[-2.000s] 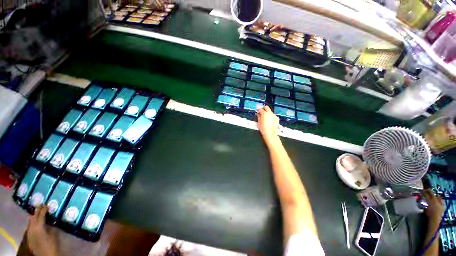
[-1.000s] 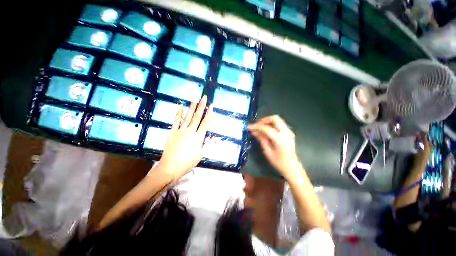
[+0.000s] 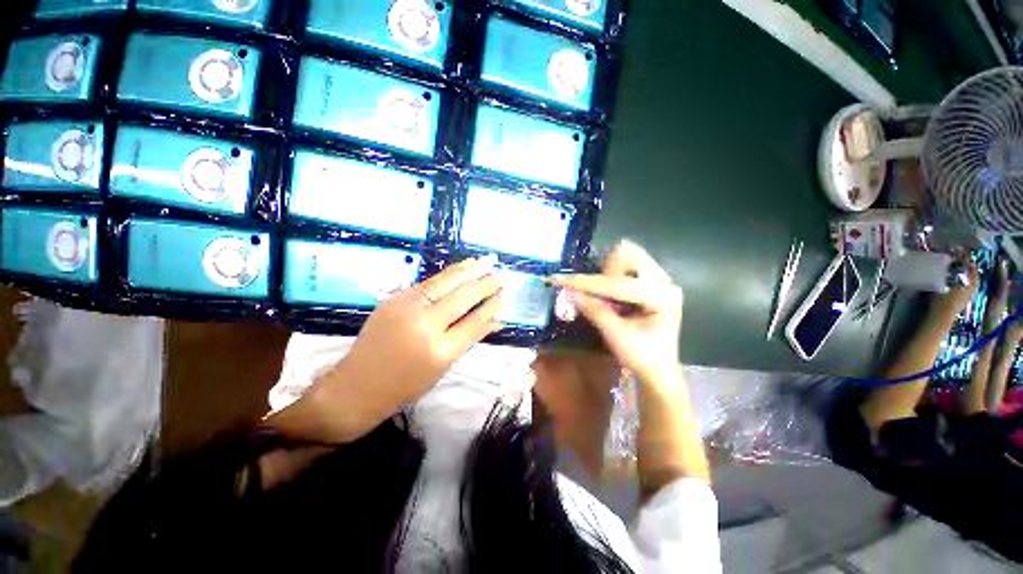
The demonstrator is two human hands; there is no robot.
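A black blister tray [image 3: 274, 168] with teal phone-shaped units fills the upper left. Many units carry a pale ring, like this teal unit [image 3: 213, 172]. My left hand [image 3: 432, 336] lies over the tray's near edge, its fingertips on the left part of the nearest right-hand unit [image 3: 522, 298]. My right hand [image 3: 634, 303] is at that unit's right end, thumb and fingers pinched together near its corner. A small pale scrap seems to show by the right fingertips, too blurred to tell. Whether my left hand grips anything cannot be seen; it looks laid flat.
A white desk fan [image 3: 987, 146], a small round dish [image 3: 853, 157], tweezers [image 3: 785, 289] and a smartphone [image 3: 825, 306] are at the right. A neighbouring person's arm [image 3: 922, 353] is at far right by a blue cable [image 3: 954, 364]. Crumpled plastic [image 3: 729, 415] lies below the bench edge.
The view has moved in closer over the tray's near right corner. My left hand has moved from the tray's middle to the near corner unit. My right fingers have come onto that unit's end.
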